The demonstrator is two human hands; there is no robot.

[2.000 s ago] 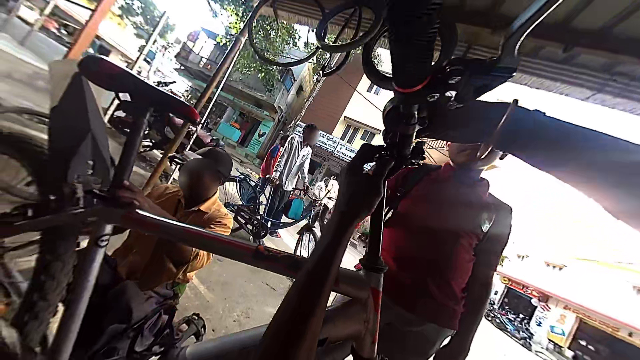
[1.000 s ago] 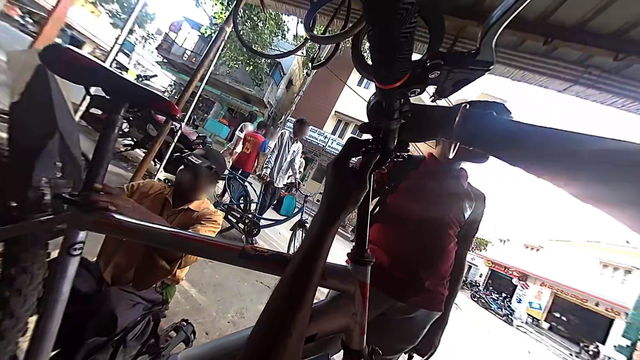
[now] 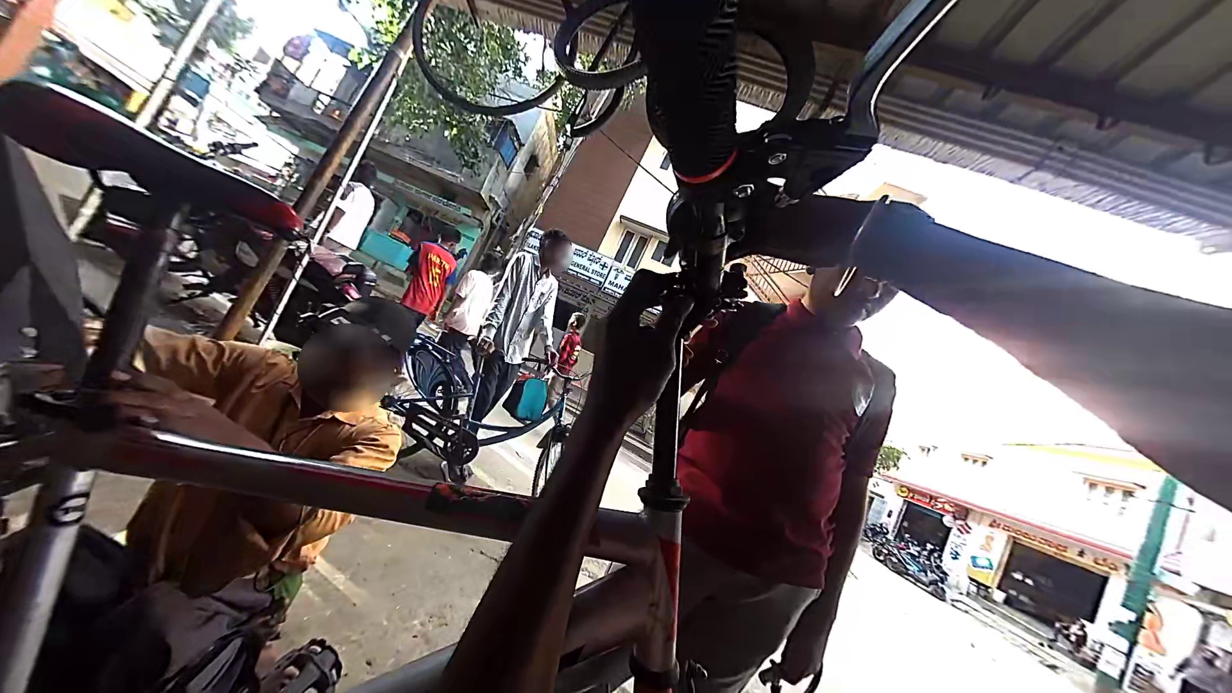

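Observation:
A bicycle with a grey frame [image 3: 318,486] stands tilted across the view. My left hand [image 3: 640,337] comes up from below, its fingers curled at the stem [image 3: 707,265], just under the handlebar clamp. From the right, my right hand [image 3: 784,229], wearing a bangle at the wrist, reaches the handlebar [image 3: 710,226] close to the black grip [image 3: 688,87]; deep shade hides most of its fingers. Beside that hand is the brake lever [image 3: 881,72]. The stem's thin shaft [image 3: 666,423] runs down to the head tube [image 3: 659,568]. The saddle [image 3: 144,159] is at the left.
A person in an orange shirt [image 3: 342,443] crouches behind the frame, hands by the seat post. Another in a red shirt [image 3: 765,443] stands close behind the stem. Beyond are people with a blue bicycle [image 3: 452,438] and a leaning pole [image 3: 318,173]. Tyres [image 3: 481,108] hang overhead.
My right hand has shifted slightly lower around the handlebar clamp, while my left hand stays by the stem. The person in red has turned and leans nearer the bar.

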